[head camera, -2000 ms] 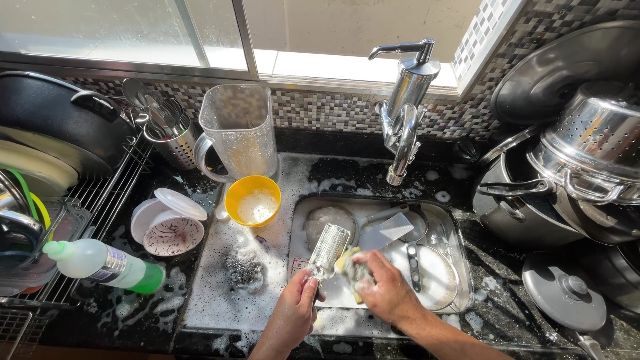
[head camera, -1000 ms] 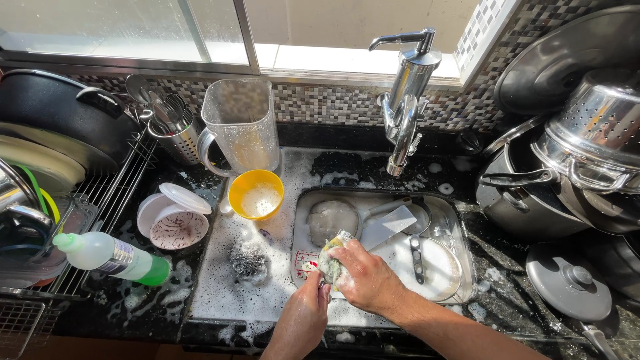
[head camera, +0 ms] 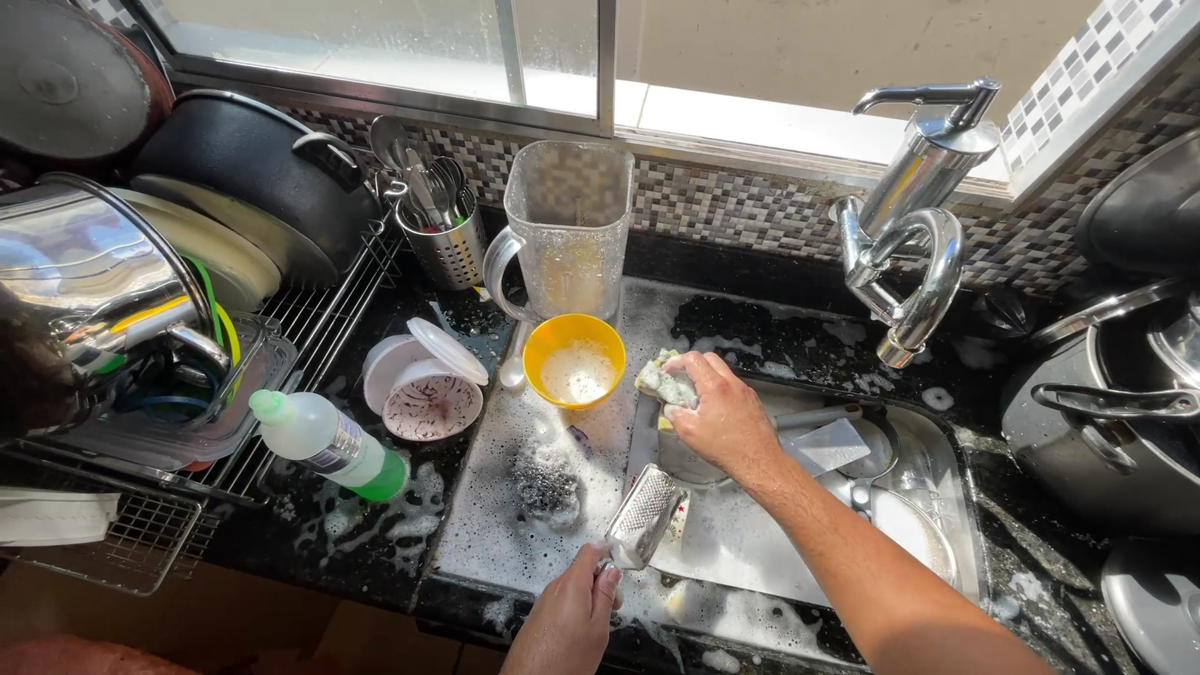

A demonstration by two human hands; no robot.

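My left hand (head camera: 574, 605) grips the handle of a metal grater (head camera: 645, 517), held above the soapy counter at the sink's left edge. In my right hand (head camera: 717, 403) is a foamy sponge (head camera: 667, 382), raised over the upper left corner of the steel sink (head camera: 966, 487). Just left of the sponge, a yellow bowl (head camera: 574, 361) holds suds. Behind the bowl stands a clear plastic pitcher (head camera: 570, 234). A plastic spatula (head camera: 830, 445), pans and other dishes lie in the sink. Dark scouring wool (head camera: 547, 487) seems to sit in foam left of the grater.
A chrome faucet (head camera: 905, 253) rises behind the sink. To the left are white tubs (head camera: 433, 403), a green detergent bottle (head camera: 328, 445), a cutlery holder (head camera: 445, 244) and a loaded wire dish rack (head camera: 319, 319). A large pot (head camera: 1106, 422) stands at the right.
The sponge was against the grater; now my right hand holds it apart, farther up near the yellow bowl. The grater is lower and farther left. The view has shifted left.
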